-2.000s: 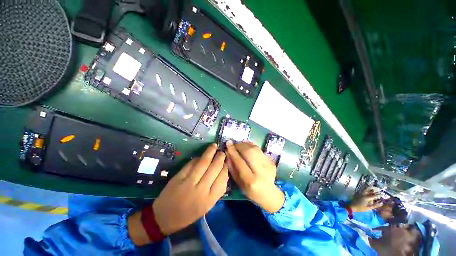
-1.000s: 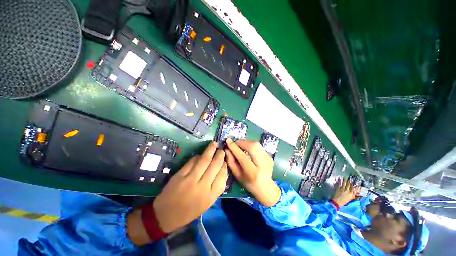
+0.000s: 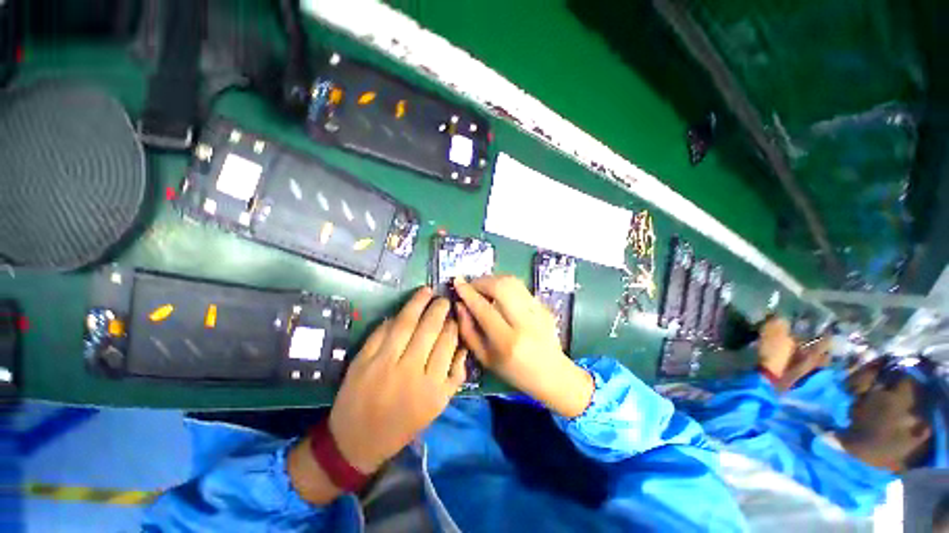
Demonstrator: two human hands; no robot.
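Note:
A phone body (image 3: 442, 250) lies upright in front of me, mostly hidden under my hands. Its far end shows a silver and bluish mainboard (image 3: 465, 257). My left hand (image 3: 401, 364), bare with a dark red wrist band, holds the phone body at its left side, fingertips near the board. My right hand (image 3: 517, 338), bare, is at its right side, with thumb and fingertips together on the board's near edge. Any small part under the fingertips is hidden.
Several open phone bodies (image 3: 208, 328) lie to the left. A white sheet (image 3: 552, 213), tangled flex parts (image 3: 640, 250) and another phone body (image 3: 556, 273) are on the right. A round grey pad (image 3: 68, 172) is at far left. A coworker's hands (image 3: 780, 349) are at far right.
The view has turned and shifted, so the bench things sit differently in the picture. Both hands remain at the same phone body, with little visible finger movement.

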